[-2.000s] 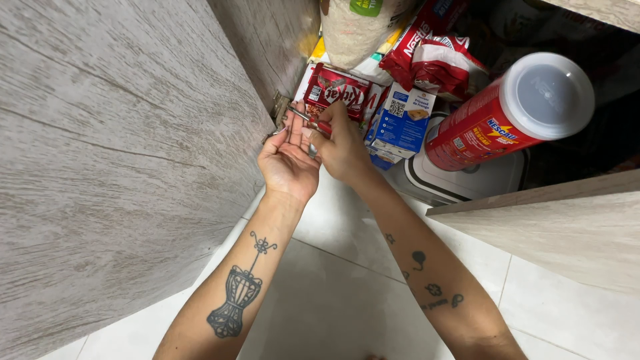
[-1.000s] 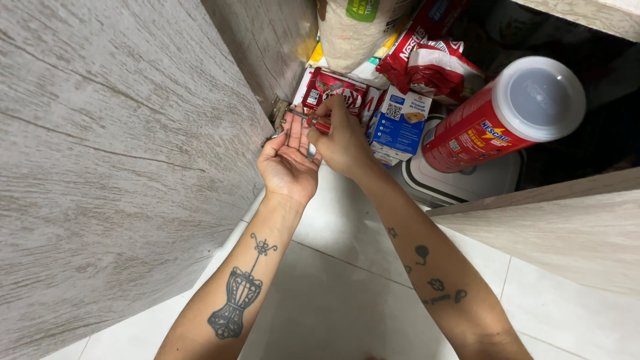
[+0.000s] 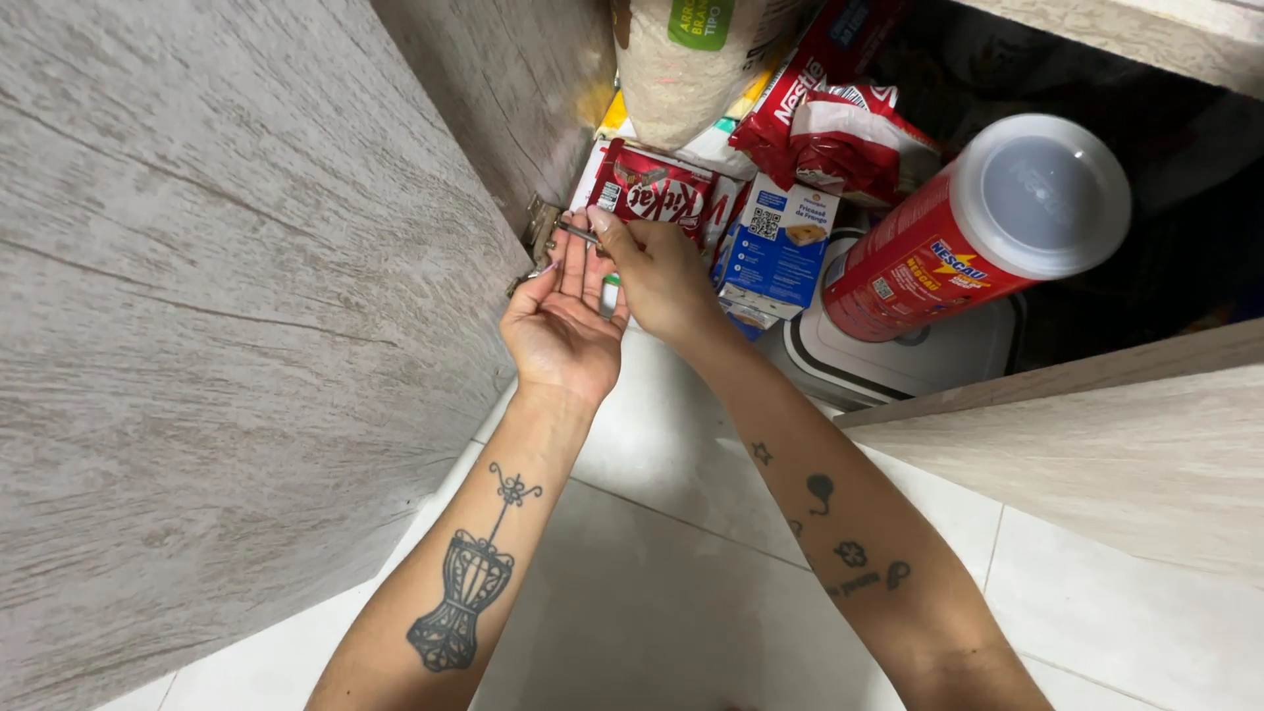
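My right hand (image 3: pixel 662 272) is closed around a tool with a thin metal shaft (image 3: pixel 580 234), which looks like a screwdriver; its handle is hidden in my fingers. The shaft points left towards a metal cabinet hinge (image 3: pixel 540 229) at the edge of the wood-grain door (image 3: pixel 326 247). Whether the tip touches the hinge cannot be told. Just below, my left hand (image 3: pixel 565 321) lies palm up, its fingers stretched under the shaft and close to the hinge. No object is plainly visible on its palm.
Beyond my hands are a KitKat packet (image 3: pixel 657 188), a blue and white box (image 3: pixel 775 247), red Nestlé packaging (image 3: pixel 854 138) and a rice bag (image 3: pixel 691 79). A red Nescau canister (image 3: pixel 918 267) stands on a lidded container (image 3: pixel 889 360). Another wood-grain panel (image 3: pixel 1106 464) is at right.
The tool's red handle showed beside my right fingers in both earlier frames and is now covered by the hand. My left hand has stayed in nearly the same place.
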